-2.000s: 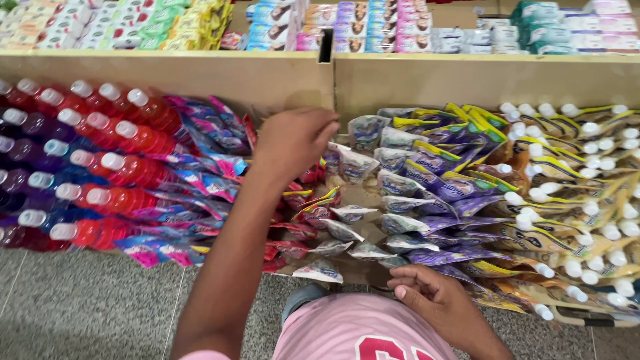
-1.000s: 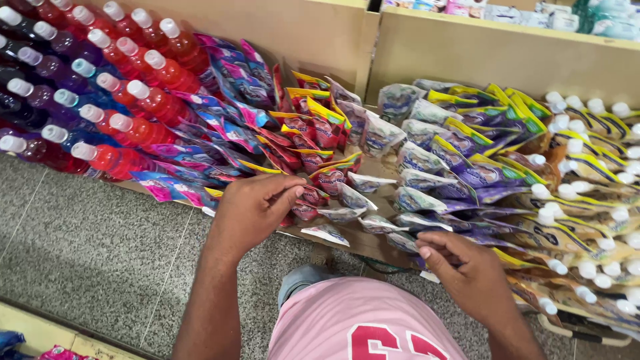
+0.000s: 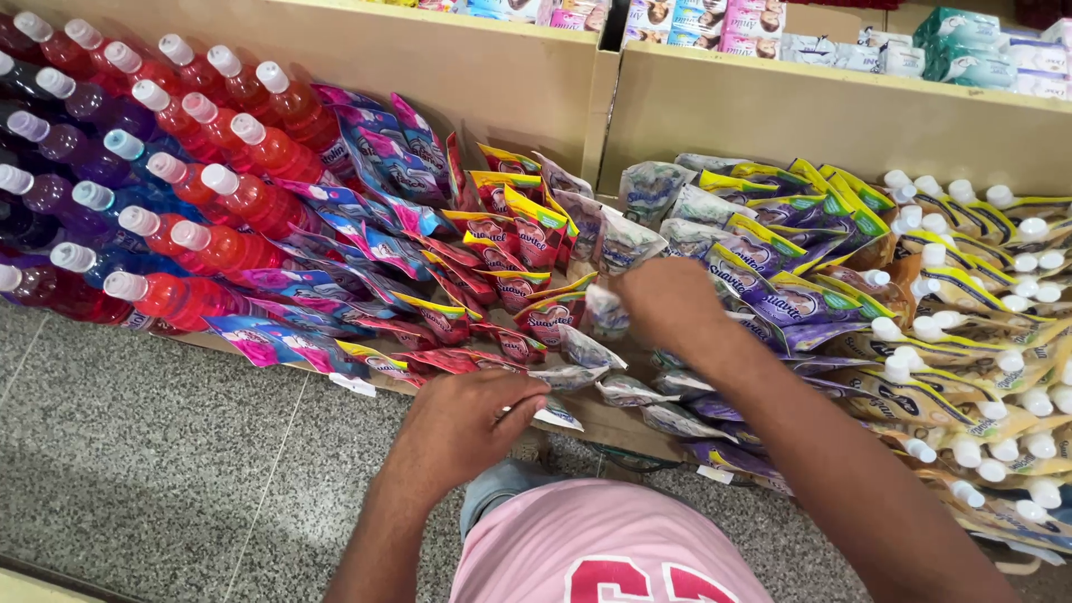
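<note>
Red Suavitel fabric softener pouches [image 3: 550, 317] with yellow tops stand in rows at mid-shelf. To their right are whitish pouches [image 3: 630, 240], then purple pouches [image 3: 787, 303] with yellow and green tops. My right hand [image 3: 670, 301] reaches over the middle of the shelf, its fingers at a whitish pouch [image 3: 606, 311]; whether they grip it is hidden. My left hand [image 3: 477, 419] is at the shelf's front edge, fingers curled beside a whitish pouch [image 3: 573, 377]; a firm hold cannot be made out.
Capped bottles [image 3: 251, 197] of red, purple and blue liquid fill the left side, beside blue and pink pouches [image 3: 389, 159]. Capped tan pouches [image 3: 946, 385] crowd the right. A beige divider [image 3: 779, 117] runs behind, with boxed soaps [image 3: 963, 50] beyond. Speckled floor [image 3: 167, 435] lies in front.
My right hand has moved from the front edge of the pouches inward over the whitish ones. My left hand, over the pouches two seconds ago, is now at the front edge.
</note>
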